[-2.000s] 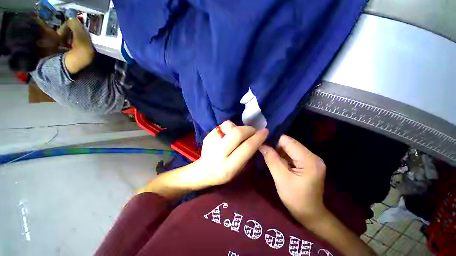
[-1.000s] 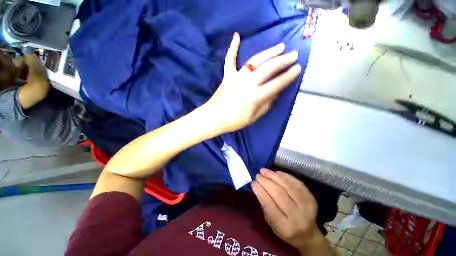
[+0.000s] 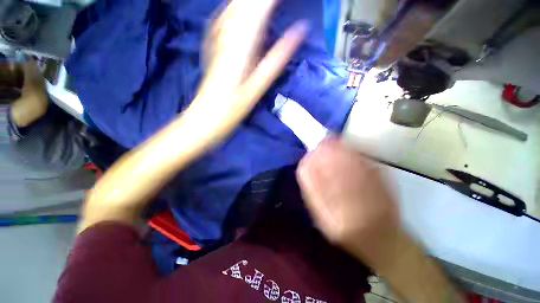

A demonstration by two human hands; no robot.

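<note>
The blue cloth point(image 3: 195, 154) covers the table's left side and hangs over my lap, with a darker panel near my shirt. A white strip point(image 3: 300, 122) lies on it. My left hand point(image 3: 237, 65), blurred and partly cut off at the top edge, is over the cloth with thumb and fingers apart. My right hand point(image 3: 349, 195), also blurred, is closed on the cloth edge at the strip's lower end; its fingertips are unclear. The cloth's far edge lies by the lit presser foot point(image 3: 355, 65).
The sewing machine head point(image 3: 438, 35) stands at the upper right. Black thread snips point(image 3: 485, 192), tweezers point(image 3: 497, 125) and a red curved part point(image 3: 520, 96) lie to the right. A red basket point(image 3: 172, 229) is below the cloth. Another person's arm point(image 3: 31, 100) shows at left.
The machine head and needle area have come into view. My left hand has moved up and left over the cloth. My right hand and the white strip have moved up towards the machine.
</note>
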